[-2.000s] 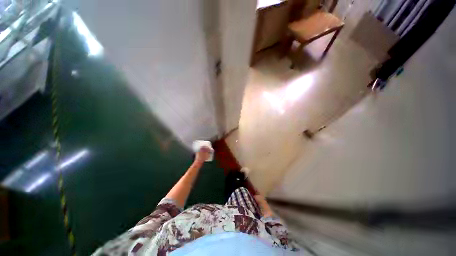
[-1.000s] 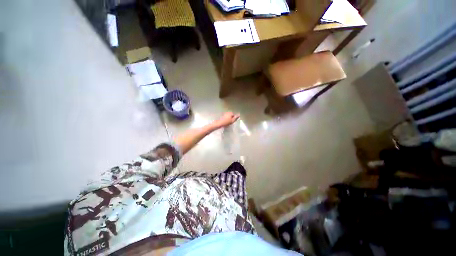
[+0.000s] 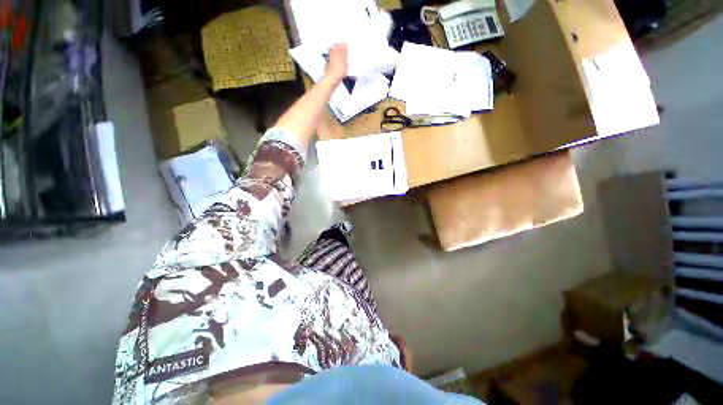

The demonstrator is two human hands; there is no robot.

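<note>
My left hand (image 3: 338, 63) is reached out over white papers (image 3: 349, 28) on the wooden desk (image 3: 476, 150). Its fingers are close together at the papers' edge; whether they grip a sheet cannot be told. Black-handled scissors (image 3: 394, 119) lie just right of the hand, beside more white sheets (image 3: 444, 79). A printed sheet (image 3: 361, 168) lies at the desk's near left corner. My right hand is not visible; only a sliver of skin shows at the right side of my body.
A telephone (image 3: 469, 24) stands on the desk behind the sheets. A padded stool (image 3: 507, 202) is at the desk's near side. A woven-topped chair (image 3: 247, 47) stands to the left, with a paper stack (image 3: 198, 180) below it. A wooden box-like item (image 3: 610, 304) is at lower right.
The view has moved from the doorway and green floor up to the desk. My left hand, which held a small white item two seconds ago, is now over the desk papers.
</note>
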